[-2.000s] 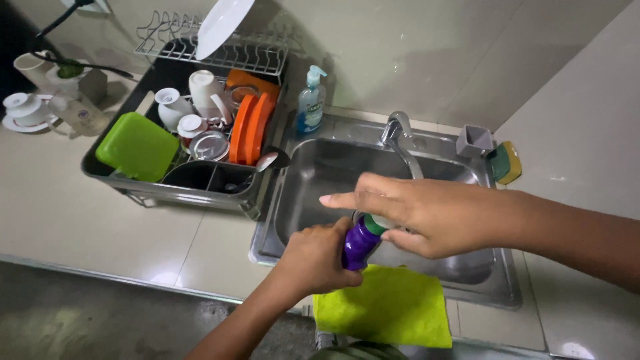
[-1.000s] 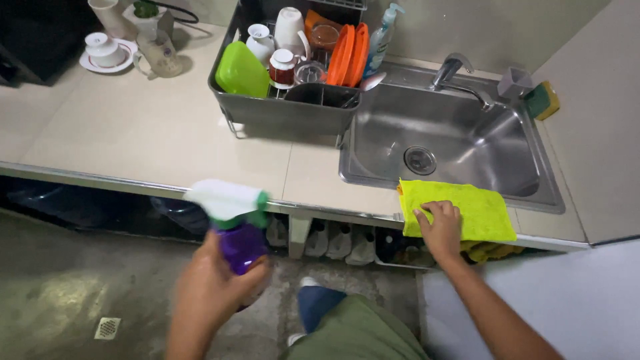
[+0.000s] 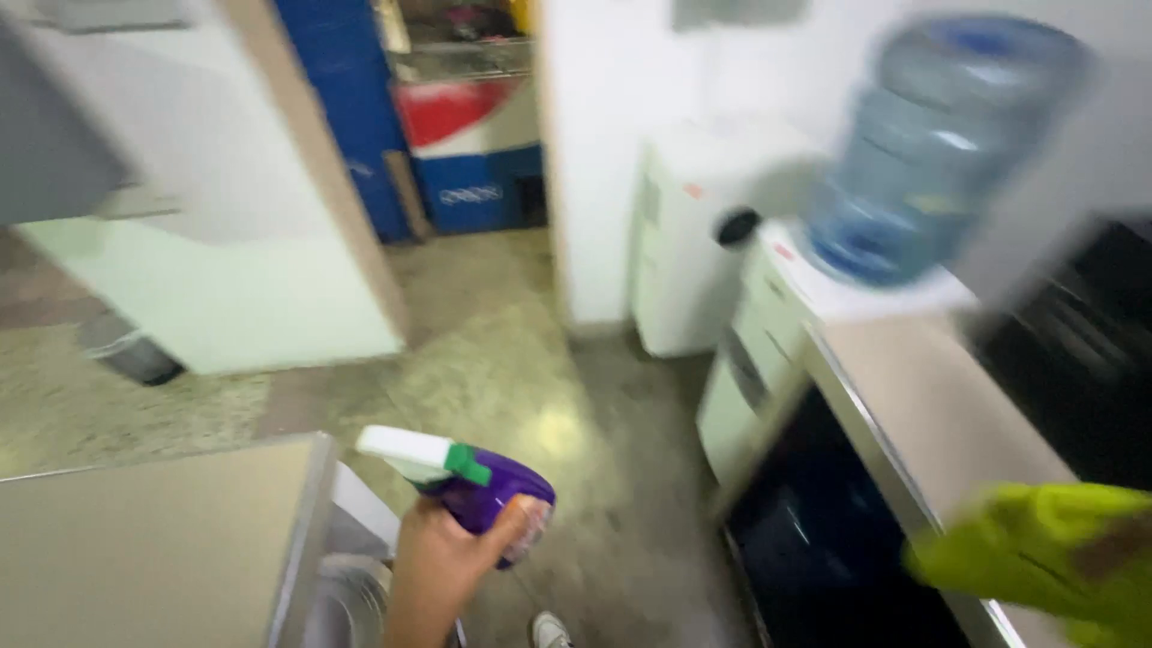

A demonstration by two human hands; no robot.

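A purple spray bottle (image 3: 504, 490) with a white and green trigger head is held by my left hand (image 3: 450, 558), low in the middle of the view, its nozzle pointing left. At the right edge a bright yellow-green cloth (image 3: 1035, 549) hangs over the counter's edge side, blurred. Part of my right hand (image 3: 1116, 549) shows at the cloth, closed on it; the rest of that hand lies outside the view or behind the fabric.
A beige counter (image 3: 936, 396) runs along the right, with a water dispenser (image 3: 765, 333) carrying a large blue water bottle (image 3: 936, 153) beyond it. Another counter (image 3: 162, 540) stands at lower left. Concrete floor (image 3: 504, 360) leads to a doorway. A small bin (image 3: 135, 355) stands far left.
The view has swung from the sink and dish rack to the doorway and water dispenser. My right hand has lifted the cloth from the sink's front edge. The spray bottle remains in my left hand.
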